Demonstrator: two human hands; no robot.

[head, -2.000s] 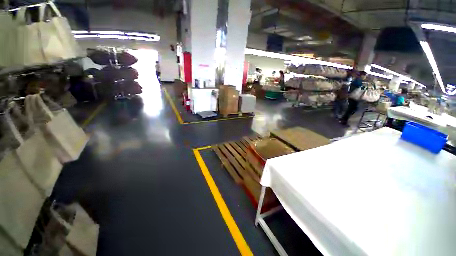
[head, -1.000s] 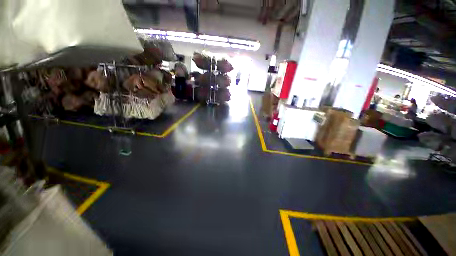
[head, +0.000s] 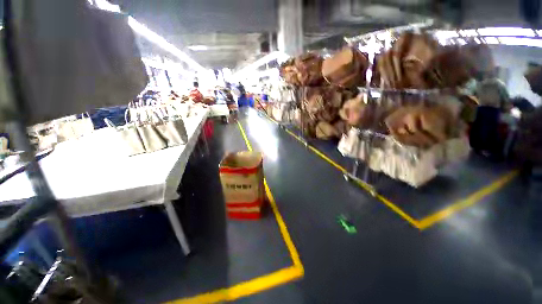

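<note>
Neither of my hands shows in the head view. Nearest at the left, a metal rack post [head: 38, 172] runs down the picture, with a blurred grey-beige bag or panel [head: 83, 59] at its top. Behind it stands a long white worktable [head: 113, 172]. A row of pale beige tote bags [head: 156, 136] stands upright on the table with handles up. A tan carton with red bands [head: 242, 187] stands open on the floor beside the table.
Racks at the right hold brown bag bodies [head: 410, 122] above pale bags [head: 410, 160]. Yellow floor lines [head: 279, 228] edge the aisle. A green scrap or mark [head: 346, 224] is on the floor. A person [head: 491, 113] stands at the right; another, in red [head: 196, 94], is far back.
The view has swung left, away from the pillar and pallet. The worktable with bags, the carton and the long aisle have come into view, and the brown-bag racks now stand at the right.
</note>
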